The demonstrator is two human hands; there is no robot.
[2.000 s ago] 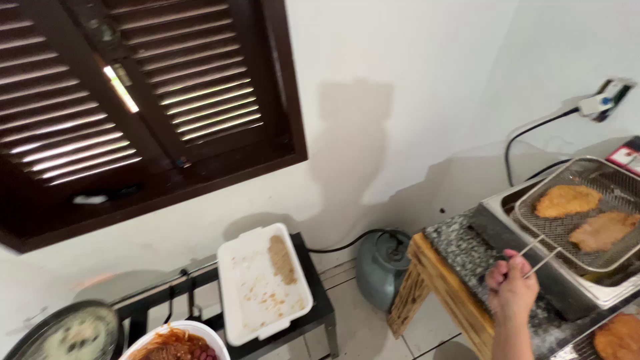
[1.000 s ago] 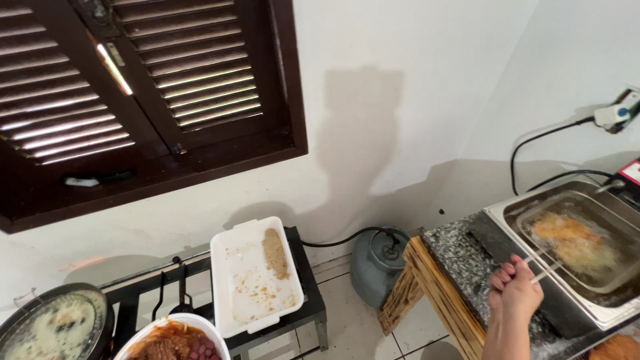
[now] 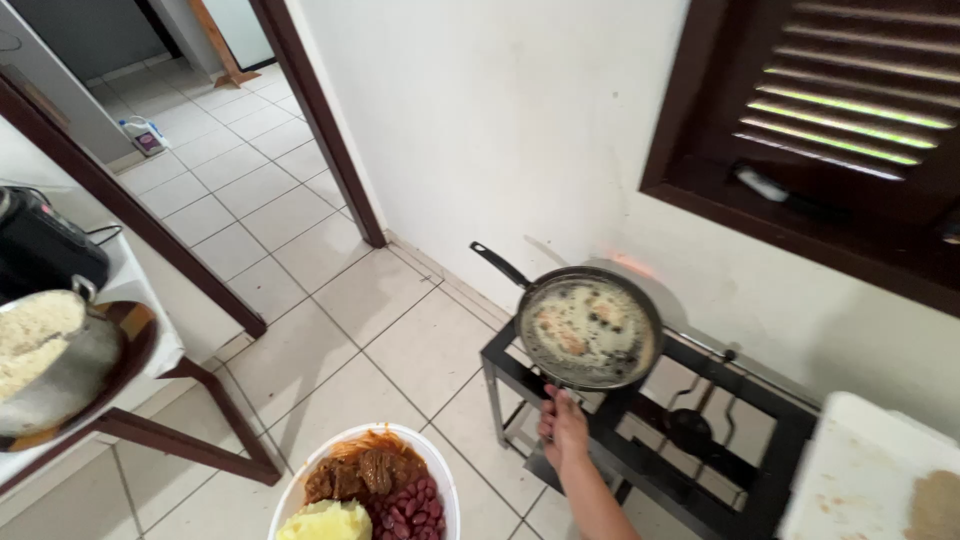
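My right hand (image 3: 562,427) is just below the near rim of a dark frying pan (image 3: 589,326), with its fingers curled; whether it grips something there is unclear. Bubbling oil with browned pieces of food (image 3: 562,330) fills the pan, which sits at the left end of a black gas stove (image 3: 757,487). The pan's long black handle (image 3: 499,264) points up and left. At the bottom, a white bowl (image 3: 452,491) holds shredded food in sauce, chunks of meat, red beans (image 3: 409,510) and a yellow mash (image 3: 326,521). My left hand is not in view.
A white tray (image 3: 840,450) with crumbs lies at the right, beside a bare burner (image 3: 688,431). On the left, a white-topped table (image 3: 142,262) bears a metal pot (image 3: 97,356) and a black appliance (image 3: 52,244). A shuttered window (image 3: 847,97) is above the stove.
The view has swung far to the left. My right hand has let go of the fryer basket's handle and moved left to the frying pan; the fryer is out of view.
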